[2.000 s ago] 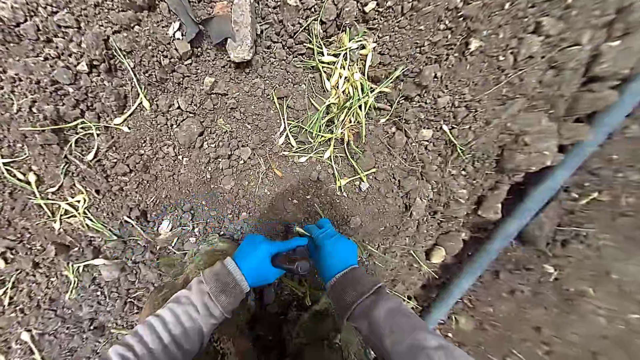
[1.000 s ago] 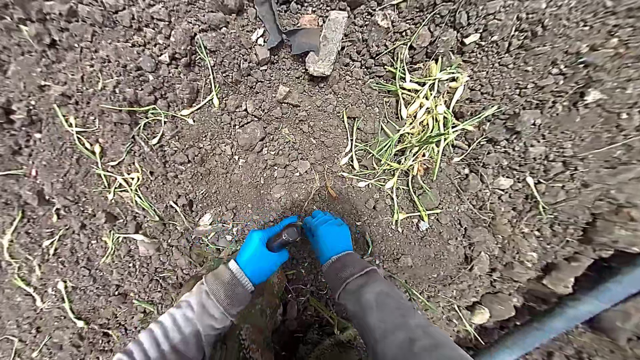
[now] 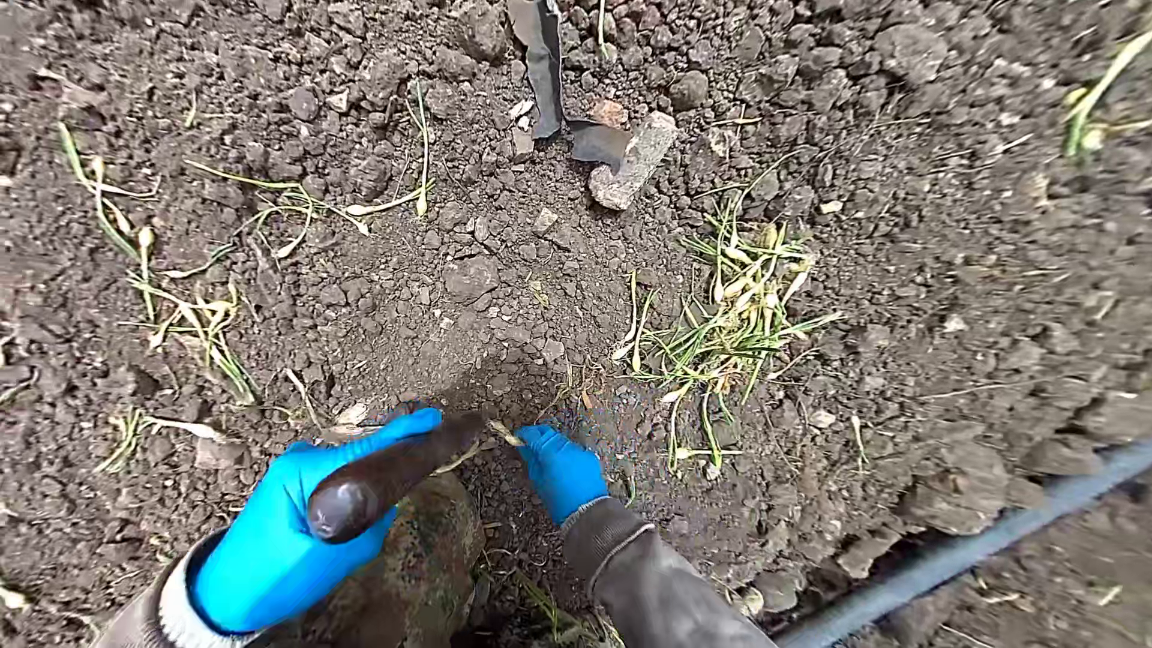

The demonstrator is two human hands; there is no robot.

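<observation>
My left hand [image 3: 306, 513], in a blue glove, is closed around a dark, rounded handle [image 3: 387, 481] whose far end points toward the soil between my hands; what tool it belongs to cannot be made out. My right hand [image 3: 562, 472], also blue-gloved, pinches a pale, thin bulb or stem [image 3: 504, 433] close to the handle's far end. To the right of my hands lies a heap of small sprouted bulbs with green leaves [image 3: 742, 310]. More such bulbs [image 3: 202, 324] are scattered over the soil at the left.
A torn dark sheet piece [image 3: 543, 72] and an oblong stone [image 3: 634, 162] lie at the top. A grey pipe [image 3: 972, 549] crosses the lower right beside a crumbling soil edge. Near my left hand, a large rounded stone-like object [image 3: 432, 558] shows at the bottom. Clods cover the ground.
My left hand has lifted the dark handle and moved left, apart from my right hand. A pale bulb or stem now shows at my right fingertips. The view has shifted.
</observation>
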